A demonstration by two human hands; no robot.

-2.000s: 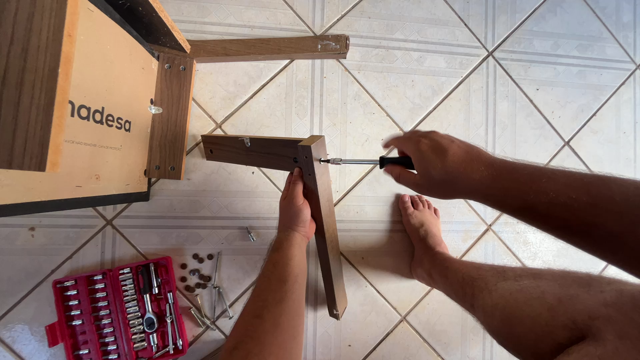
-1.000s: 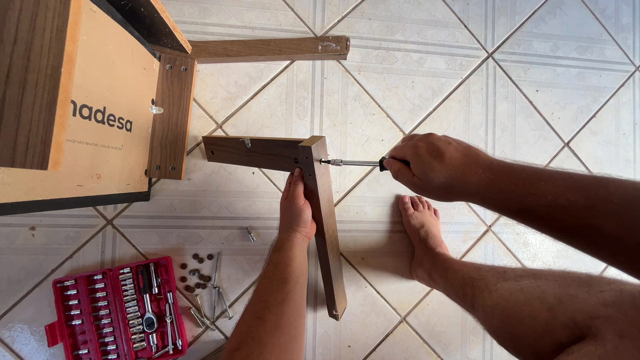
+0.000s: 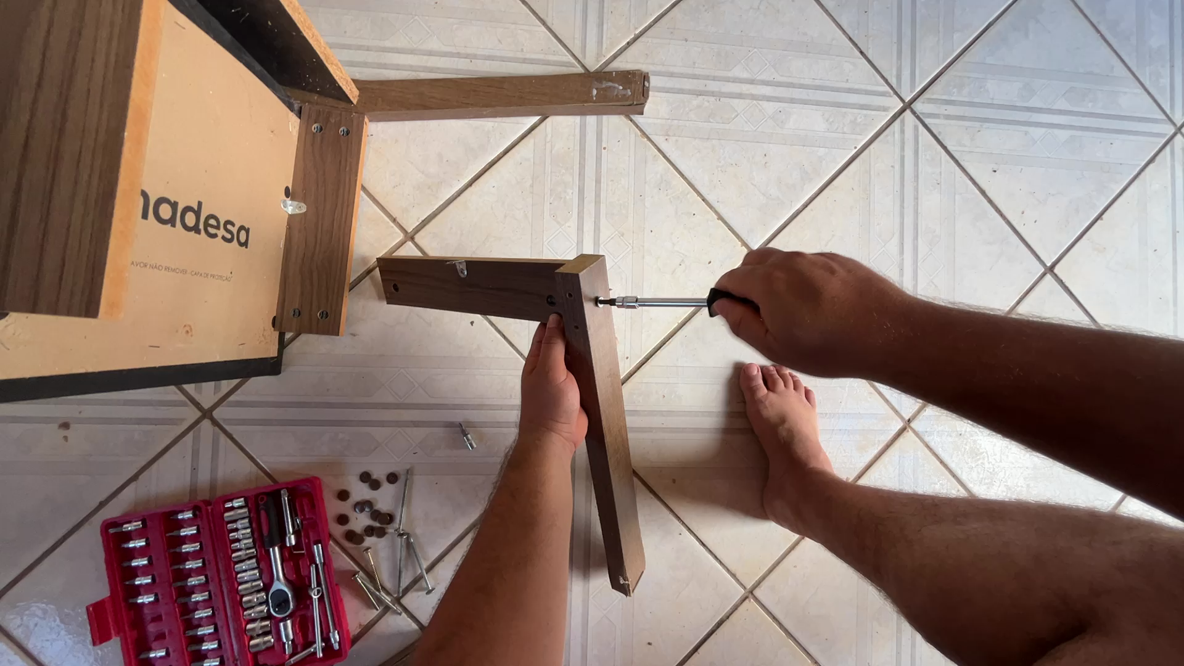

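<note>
My right hand (image 3: 803, 310) is closed around the black handle of a screwdriver (image 3: 671, 302) with a steel shaft. Its bit meets a screw or hole in the side of a wooden furniture leg (image 3: 606, 416), close to the leg's upper end. A shorter wooden rail (image 3: 472, 285) joins the leg there at an angle, with a small clear plastic piece on its edge. My left hand (image 3: 553, 388) grips the leg just under this joint, its fingertips against the rail; the thumb is hidden.
A wooden furniture frame (image 3: 322, 222) with a backing panel stands at upper left, another leg (image 3: 509, 94) extending from it. A red socket set case (image 3: 217, 573) lies open at lower left, beside long screws (image 3: 402, 536), brown caps (image 3: 354, 536) and a loose bit (image 3: 467, 437). My bare foot (image 3: 786, 425) rests on the tiles.
Two seconds ago my right hand's fingers were looser around the screwdriver handle; now they are closed on it. My left hand and the wooden pieces have stayed in place.
</note>
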